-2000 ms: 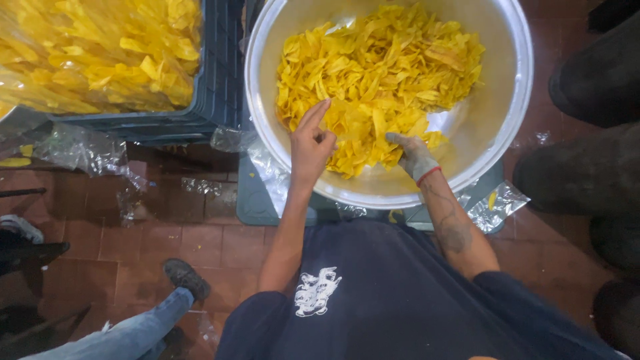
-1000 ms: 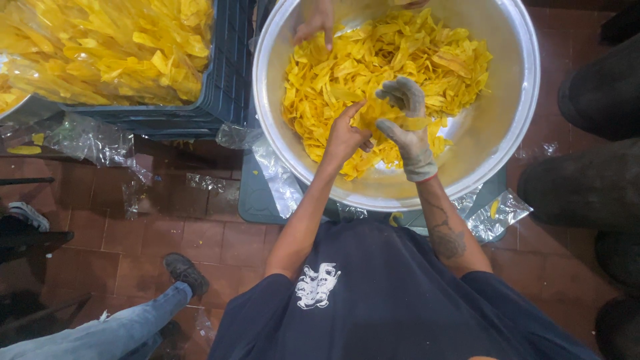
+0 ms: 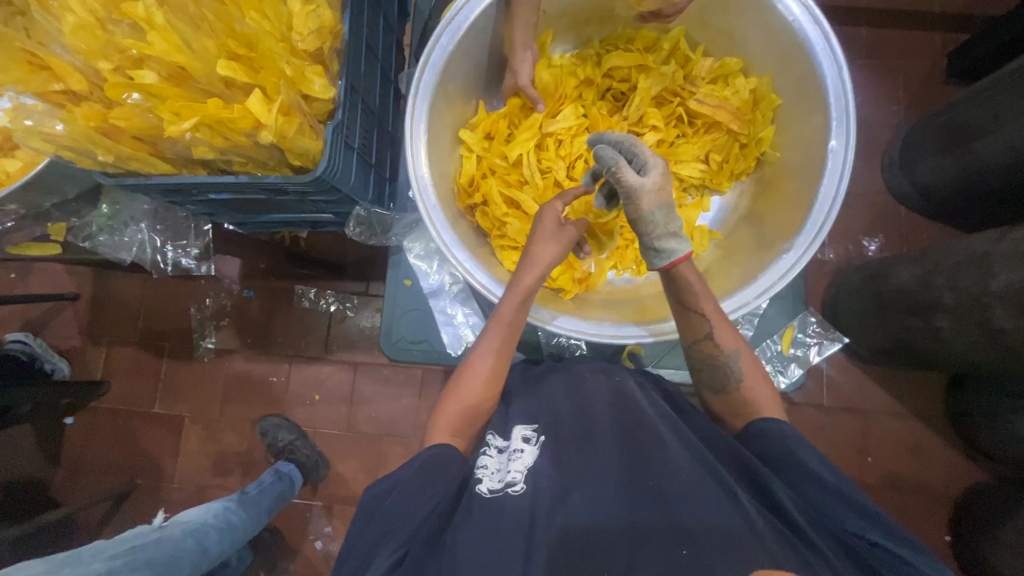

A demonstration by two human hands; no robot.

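A large round metal basin (image 3: pixel 836 152) holds a heap of yellow chips, apparently plantain strips (image 3: pixel 640 88). Over the heap's near side, my bare left hand (image 3: pixel 556 232) points its index finger at my right hand (image 3: pixel 636 188), close to or touching its fingertips. A grey-white glove with a red cuff edge covers my right hand, its fingers curved and parted. Neither hand visibly holds a chip. Another person's hand (image 3: pixel 524 76) reaches down to the heap's left side, and part of a second hand (image 3: pixel 666 11) shows at the basin's far rim.
Dark plastic crates (image 3: pixel 372 104) at the left carry clear bags of yellow chips (image 3: pixel 184 88). Clear plastic bags (image 3: pixel 444 292) lie around the basin's green support (image 3: pixel 408 320). Dark cylindrical objects (image 3: pixel 936 296) stand at the right. Someone's shoe (image 3: pixel 292 448) rests on the tiled floor.
My hands have come up from the chips and closer together since the first frame. The other person's hands, absent in that frame, now reach in from the far side.
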